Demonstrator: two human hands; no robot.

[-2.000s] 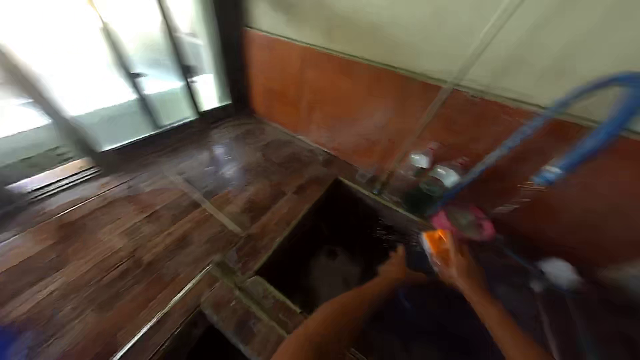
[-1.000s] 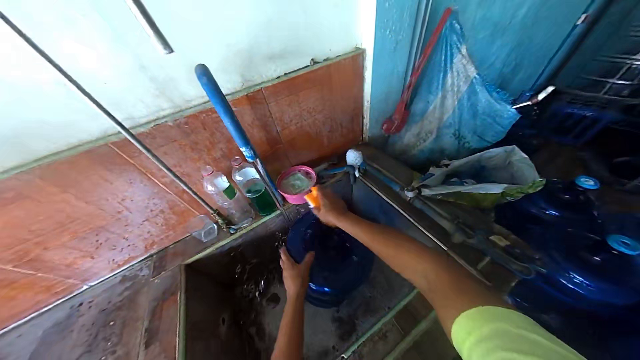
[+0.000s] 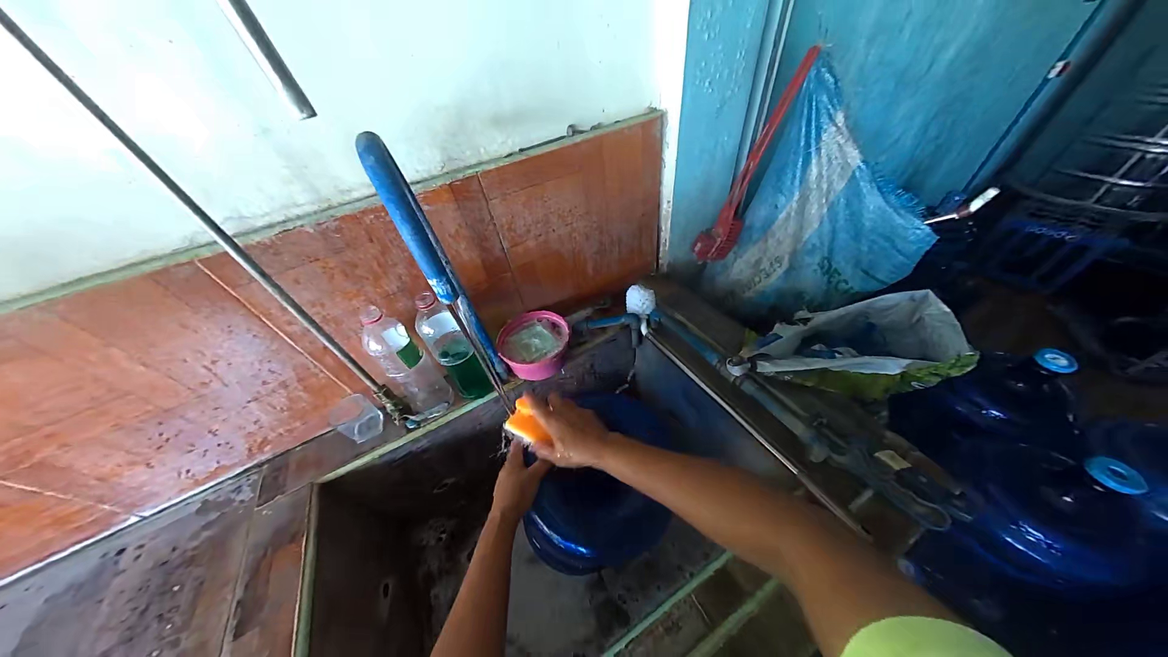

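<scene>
A large blue plastic water jug (image 3: 598,511) lies in the dark basin. My right hand (image 3: 573,436) grips an orange sponge (image 3: 526,423) over the near-wall end of the jug. Just below the sponge, my left hand (image 3: 522,479) touches that same end; its fingertips are partly hidden, so its hold is unclear. A thin metal rod with a blue handle (image 3: 401,214) slants down to the sponge, its lower end hidden there. Behind the hands, a pink tub (image 3: 536,347) with pale contents stands on the ledge.
Two plastic bottles (image 3: 406,360), one with green liquid, and a clear cup (image 3: 356,418) stand left on the ledge. Pipes run along the basin's right rim (image 3: 757,420). Beyond are an open sack (image 3: 867,347), a red long-handled brush (image 3: 730,219) and more blue jugs (image 3: 1031,520).
My right hand, with the orange sponge, has moved from beside the pink tub down to my left hand at the jug's end. The view swung right earlier.
</scene>
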